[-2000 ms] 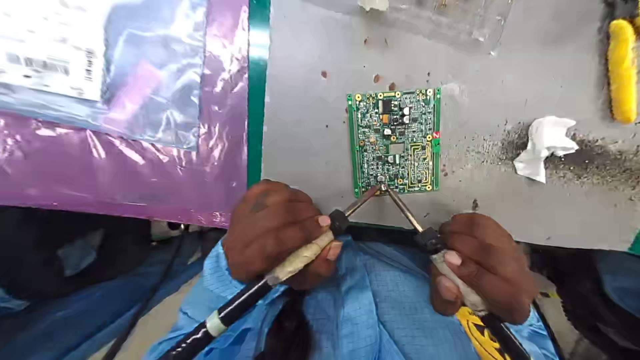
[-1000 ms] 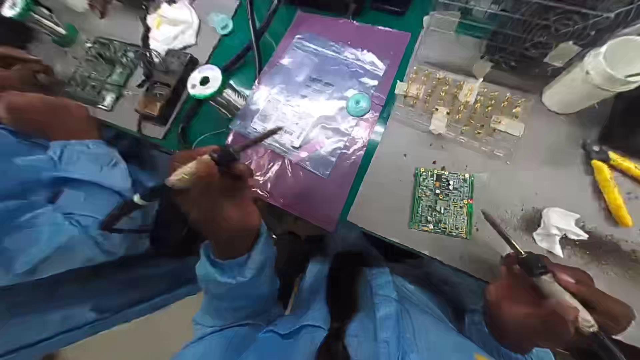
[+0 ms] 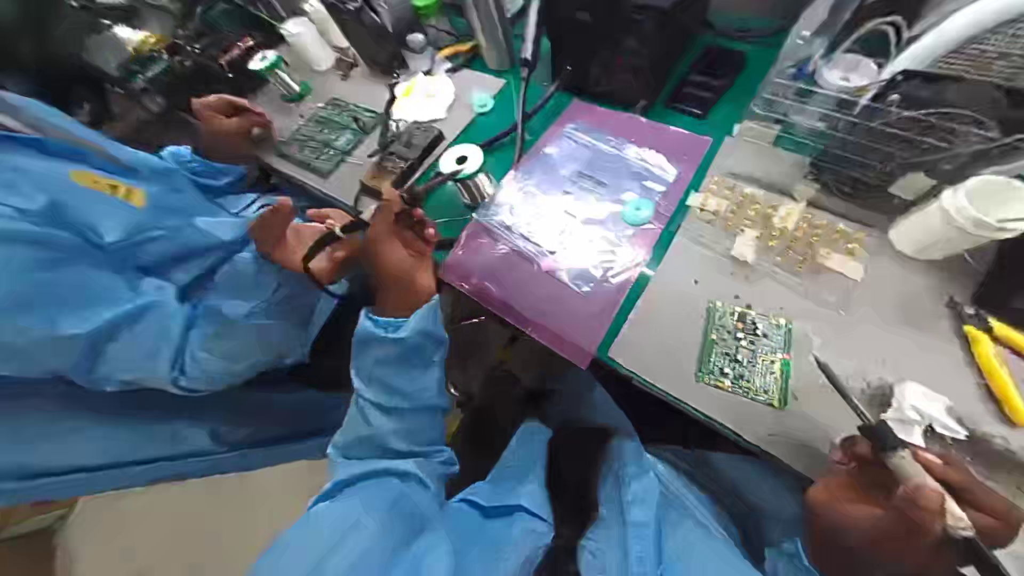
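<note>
My left hand (image 3: 400,256) is stretched out to the left, closed around a soldering iron (image 3: 428,186) whose shaft points up and right beside a black holder (image 3: 412,148). A co-worker's hand is just left of it. At the lower right my right hand (image 3: 904,504) grips a second soldering iron (image 3: 844,390), its tip just right of the green circuit board (image 3: 746,354). The board lies flat on the grey mat (image 3: 664,320), and neither iron touches it. A crumpled white tissue (image 3: 924,410) lies beside my right hand.
A purple sheet (image 3: 520,308) bears clear plastic bags (image 3: 560,216). Solder spools (image 3: 462,160) stand near my left hand. A tray of brass-coloured parts (image 3: 780,228), yellow-handled pliers (image 3: 992,368) and a white container (image 3: 956,218) are at the right. A co-worker's boards (image 3: 332,132) lie at the left.
Two seconds ago both iron tips met at the circuit board. My left hand has since moved far left with its iron, to beside the co-worker's hand; my right has drawn off rightward. The view has swung left.
</note>
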